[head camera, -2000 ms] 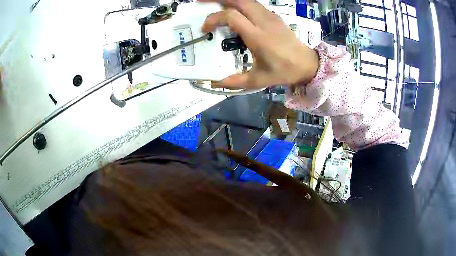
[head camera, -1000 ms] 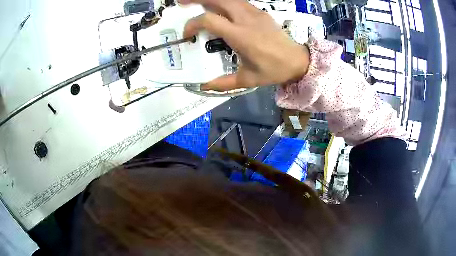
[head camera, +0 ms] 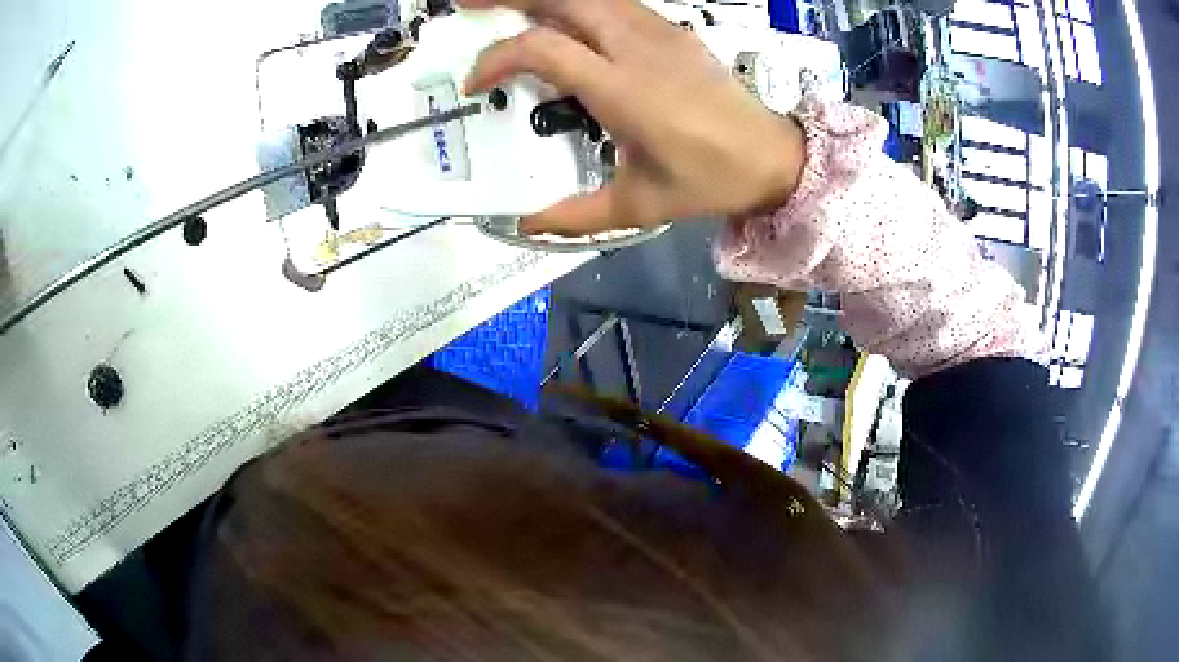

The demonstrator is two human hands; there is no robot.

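Note:
My right hand point(head camera: 685, 123), in a pink dotted sleeve, spans the white sewing machine head cover point(head camera: 388, 181), fingers at its upper side and thumb at its lower side. The cover has blue lettering. A long thin grey rod point(head camera: 194, 194) runs from the left edge across the table and over the cover. Its tip is just left of a small dark hole point(head camera: 498, 98). A short black knob point(head camera: 559, 118) sits by my fingers. My left hand is not clearly visible; a small skin-toned blur shows at the left edge.
The dark needle mechanism point(head camera: 332, 162) is left of the cover. The white table point(head camera: 194, 336) has a printed scale along its front edge, a dark round plug point(head camera: 105, 384) and a smaller one. Blue crates point(head camera: 737, 407) and a carton point(head camera: 765, 313) are beyond it. Hair covers the bottom.
The camera view has shifted. The rod's tip was at the dark hole and now lies a little left of it. My right hand keeps its hold on the cover.

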